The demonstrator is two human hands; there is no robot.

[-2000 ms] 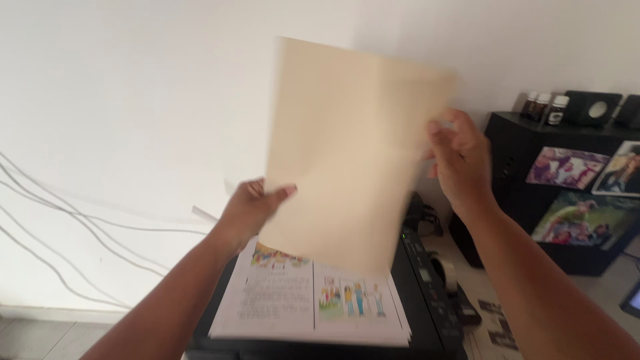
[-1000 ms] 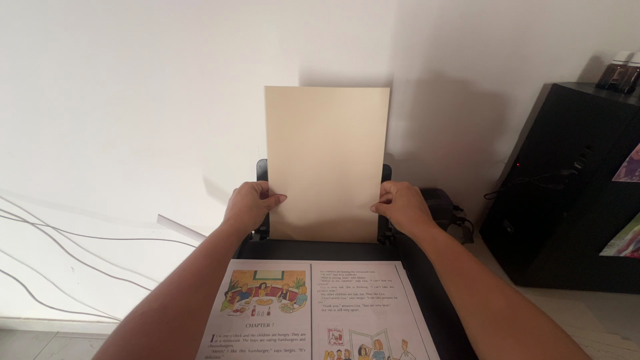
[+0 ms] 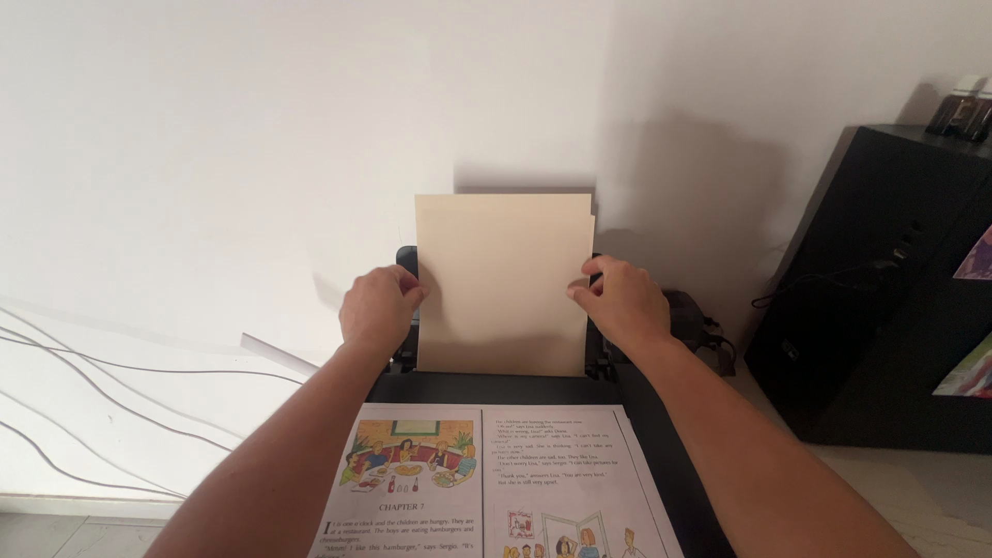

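Note:
A cream sheet of card or heavy paper [image 3: 504, 287] stands upright in the rear feed of a black printer [image 3: 666, 465], close to the wall. My left hand [image 3: 380, 306] pinches or touches its left edge. At the right edge is my right hand [image 3: 624, 298], thumb and forefinger apart; whether it touches the sheet is hard to tell. Black supports of the feed show behind both edges. Printed storybook pages [image 3: 488, 496] with text and coloured drawings lie on the printer's top, between my forearms.
A black computer case [image 3: 876, 287] with pictures on its side stands at the right, small dark bottles [image 3: 957, 108] on top. Loose cables [image 3: 155, 368] run along the white wall at the left. A dark object with a cord [image 3: 690, 318] sits right of the feed.
Two seconds ago both hands held the sheet up in the air above the printed pages. It now stands in the rear feed, lower than one second ago. My right fingers have spread.

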